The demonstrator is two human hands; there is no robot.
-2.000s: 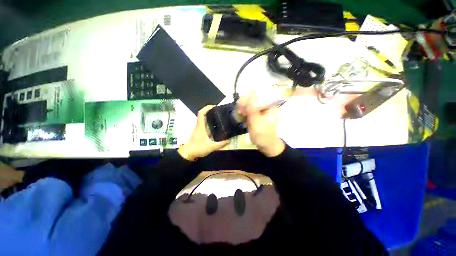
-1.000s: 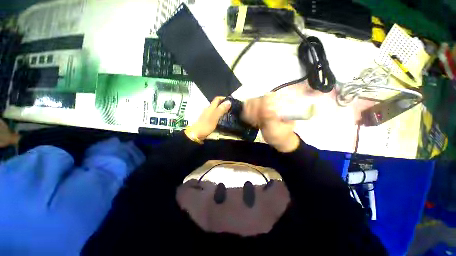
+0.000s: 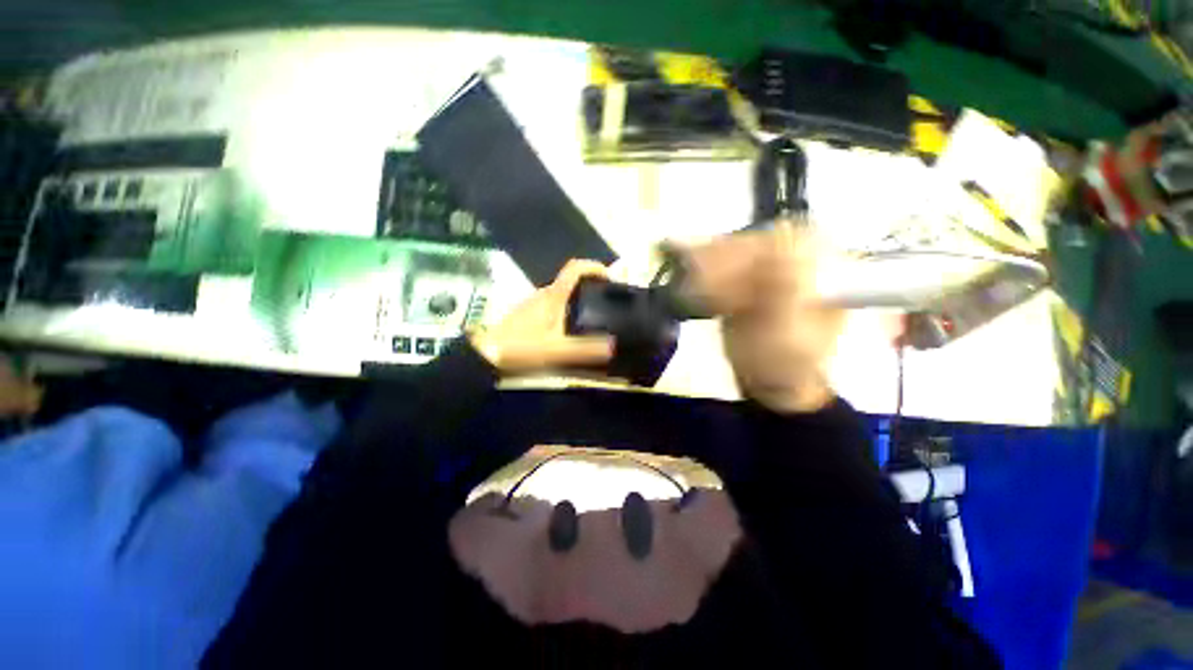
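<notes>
My left hand (image 3: 547,327) is closed around a small black socket unit (image 3: 631,330) at the table's near edge. My right hand (image 3: 772,308) is at the unit's right side with its fingers near the top corner. It is blurred, and I cannot tell whether it grips anything. A folded black cord bundle (image 3: 781,183) lies behind my right hand, partly hidden by it. A long black strip (image 3: 510,183) lies slanted on the table, behind and left of the unit.
Printed sheets (image 3: 327,295) cover the table's left. A framed test fixture (image 3: 674,121) and a black box (image 3: 831,102) stand at the back by striped tape. A power strip (image 3: 975,308) lies right. A blue bin (image 3: 1027,524) is below. Another person's blue-clad legs (image 3: 196,484) show lower left.
The socket unit now shows a different side, turned in my left hand. My right hand has moved right. The cord bundle has shifted and is now mostly upright in view. The camera view has also shifted.
</notes>
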